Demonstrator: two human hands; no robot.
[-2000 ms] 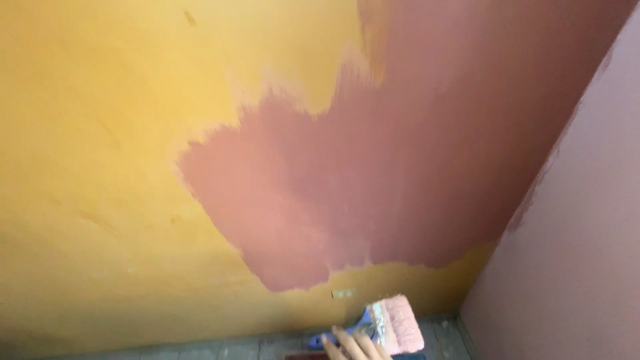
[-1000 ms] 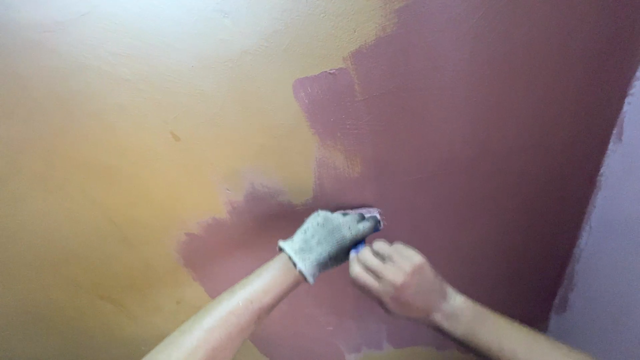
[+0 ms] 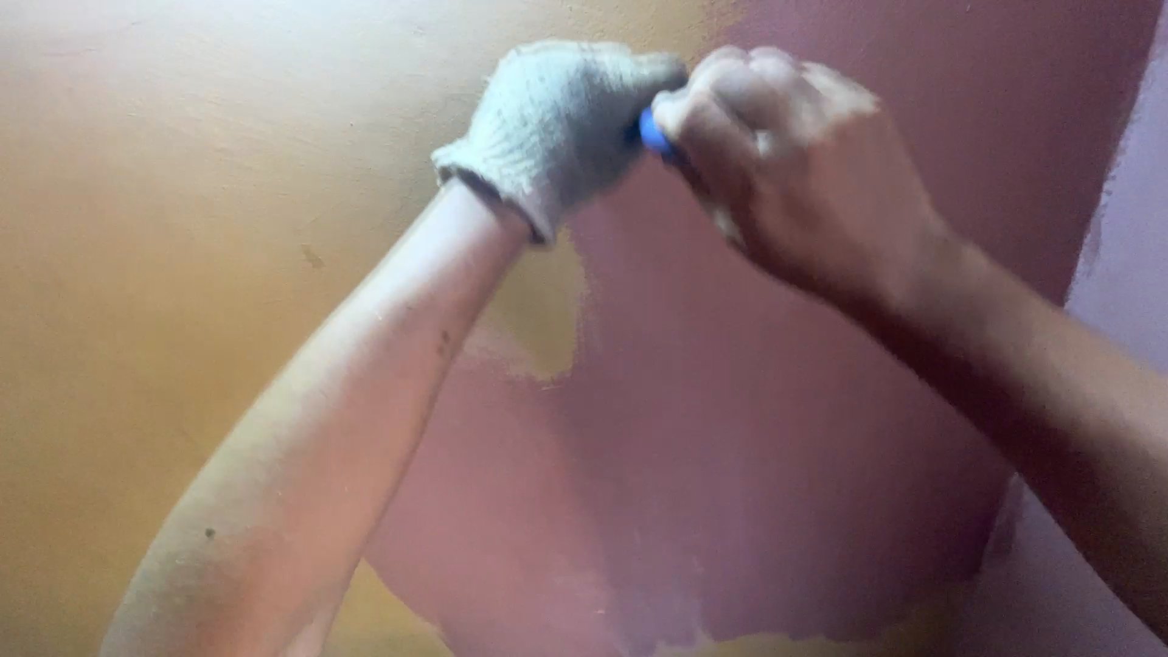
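Note:
My left hand (image 3: 566, 128), in a pale knitted glove, is raised against the wall near the top middle of the head view. Its fingers curl out of sight, and whatever they grip is hidden. Close at its right, my right hand (image 3: 785, 137), ungloved, is closed around a blue handle; only the rounded blue end (image 3: 654, 132) shows between the two hands. The bristles cannot be seen. Behind both hands, mauve-pink paint (image 3: 776, 411) meets the yellow painted wall (image 3: 182, 301) along a ragged edge.
At the right, a wall corner runs down beside a lilac adjoining wall (image 3: 1127, 246). A yellow patch (image 3: 538, 319) shows below my left wrist, and a yellow strip (image 3: 776, 646) lies along the bottom of the paint.
Two seconds ago a hand held a blue-handled brush with pink bristles low near the floor. Since one second ago both hands have moved up the wall, and they remain close together.

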